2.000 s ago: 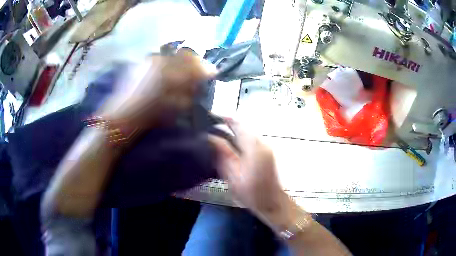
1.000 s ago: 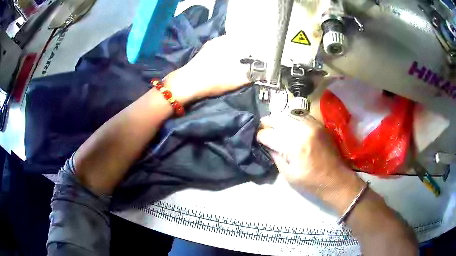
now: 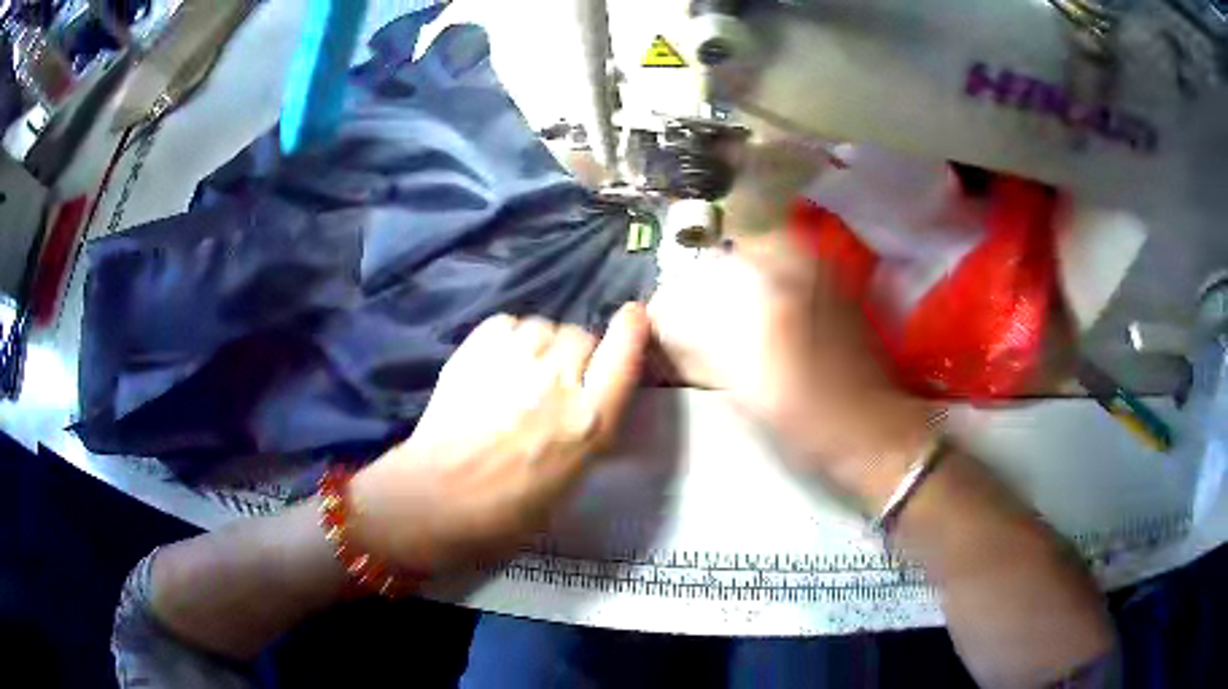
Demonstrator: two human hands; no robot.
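The dark navy garment piece (image 3: 310, 289) lies creased over the table left of the needle, its right edge at the presser foot (image 3: 622, 193). My left hand (image 3: 519, 417) is at the cloth's front right edge, with thumb and fingers pinching it. My right hand (image 3: 754, 316) is blurred, just in front of and right of the presser foot, with its fingertips at the cloth's edge; its grip is hidden. A small pale green tag-like spot (image 3: 640, 237) shows beside the foot. The cream sewing machine head (image 3: 875, 81) stands above.
A red plastic bag (image 3: 983, 316) with white material is under the machine arm. Thread snips (image 3: 1138, 415) lie at the right. A light-blue bar (image 3: 321, 74) hangs over the cloth. A red flat item (image 3: 58, 256) is at far left. A printed ruler (image 3: 727, 573) runs along the front edge.
My left hand has moved from beside the needle toward the front of the cloth. My right hand has shifted slightly left in view. The cloth is spread flatter, and the view has shifted.
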